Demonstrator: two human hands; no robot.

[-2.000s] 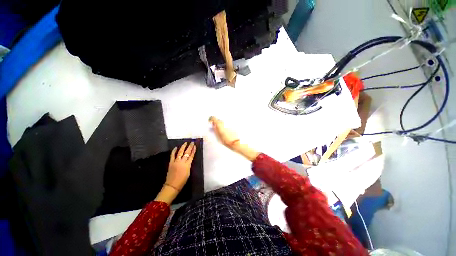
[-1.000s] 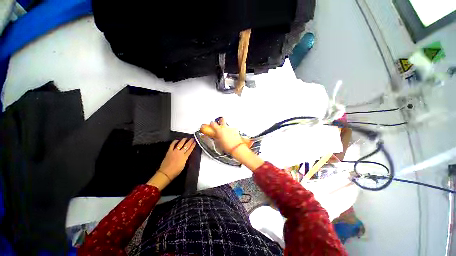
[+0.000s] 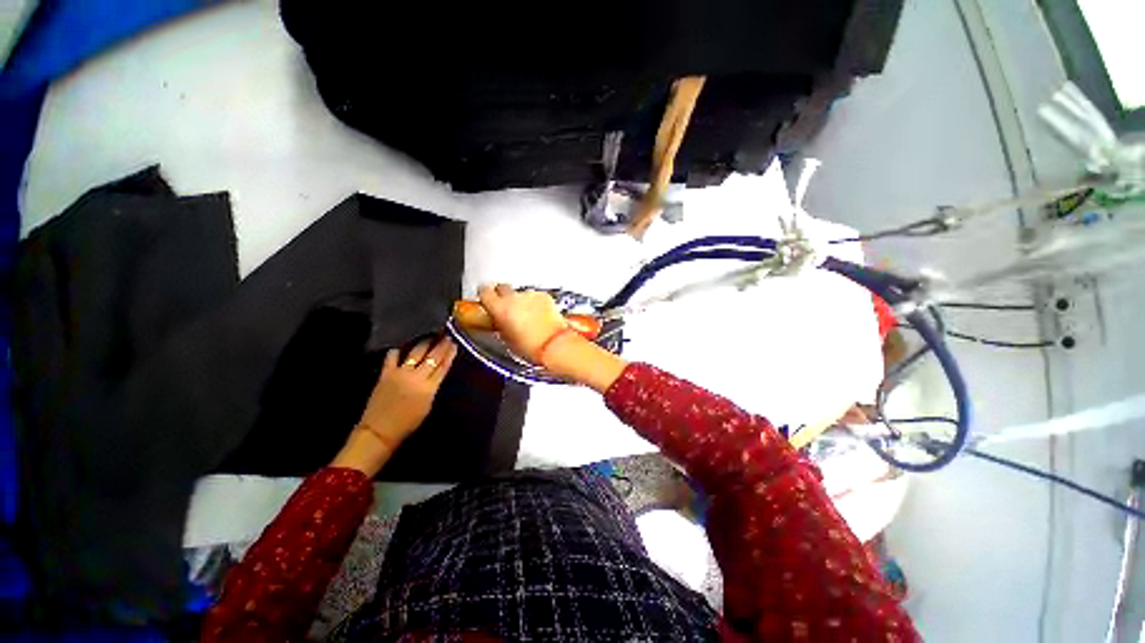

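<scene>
A black garment panel (image 3: 333, 408) lies flat in front of me, with a narrow greyer strip (image 3: 507, 433) along its right end. My right hand (image 3: 525, 324) grips the orange handle of a steam iron (image 3: 502, 358), whose pointed tip faces left and lies over the panel's upper right edge. My left hand (image 3: 408, 383) rests on the panel just left of the iron's tip, fingertips near the edge; whether it pinches cloth cannot be told. A dark grey textured piece (image 3: 417, 279) lies just above my left fingers.
A large black stack of pieces (image 3: 553, 94) stands at the far side, with a tan strip (image 3: 668, 151) against it. More dark cloth (image 3: 119, 327) lies at the left. The iron's hose (image 3: 703, 248) runs right, tied with white string.
My right hand has taken hold of the iron, and the iron has moved left from the right side of the table onto the panel's edge. My left hand has shifted slightly up the panel.
</scene>
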